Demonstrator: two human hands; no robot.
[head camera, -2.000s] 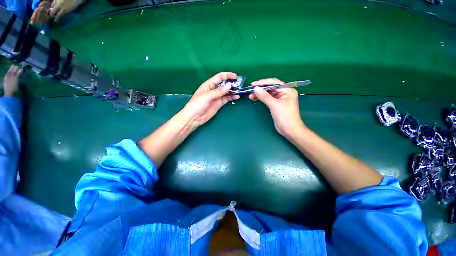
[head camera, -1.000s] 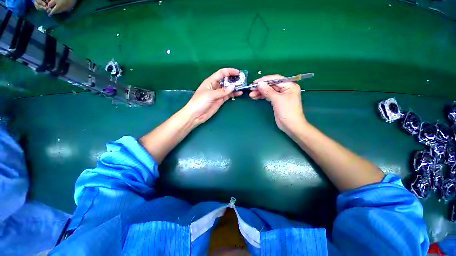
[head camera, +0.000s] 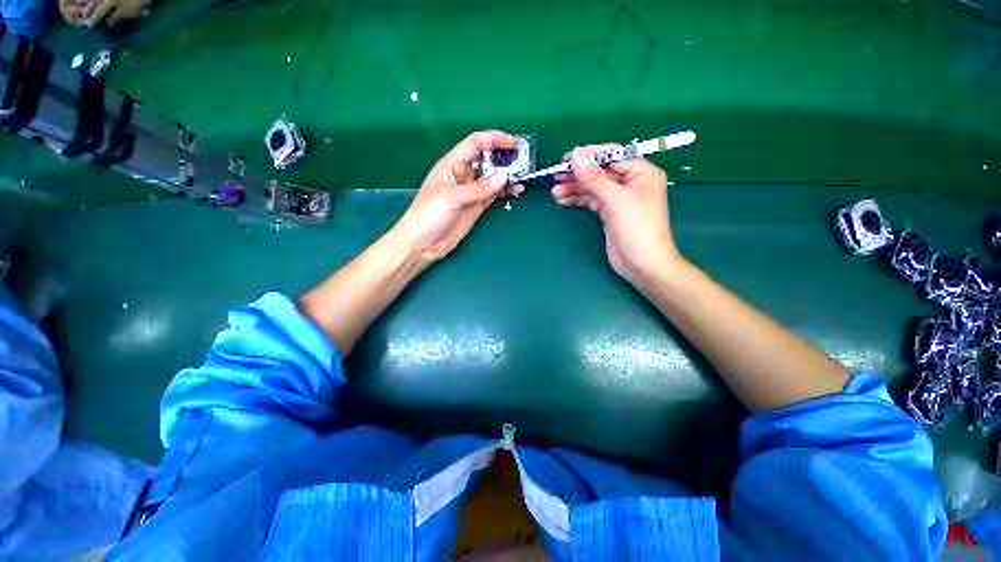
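My left hand (head camera: 456, 198) holds a small square unit (head camera: 507, 157) between thumb and fingers, its pale square face with a dark round centre turned up. My right hand (head camera: 617, 198) holds a slim pointed tool (head camera: 663, 144) like a pen, with a white rear end and a tan band. The tool's tip reaches the lower edge of the unit near my left thumb; whether it touches cannot be told. A tiny pale piece (head camera: 508, 205) shows just below the unit.
Dark square units (head camera: 946, 280) are piled at right, with a pale-faced unit (head camera: 864, 227) at their upper left. Another unit (head camera: 284, 144) lies on the bright green strip (head camera: 439, 66). A dark-banded metal bar (head camera: 143, 143) slants in from upper left. Another person's hands (head camera: 104, 11) show at top left.
The held unit has turned its pale face more into view. The tool's rear end has swung upward. The unit on the green strip came into view and moved right, as did the strip's marks.
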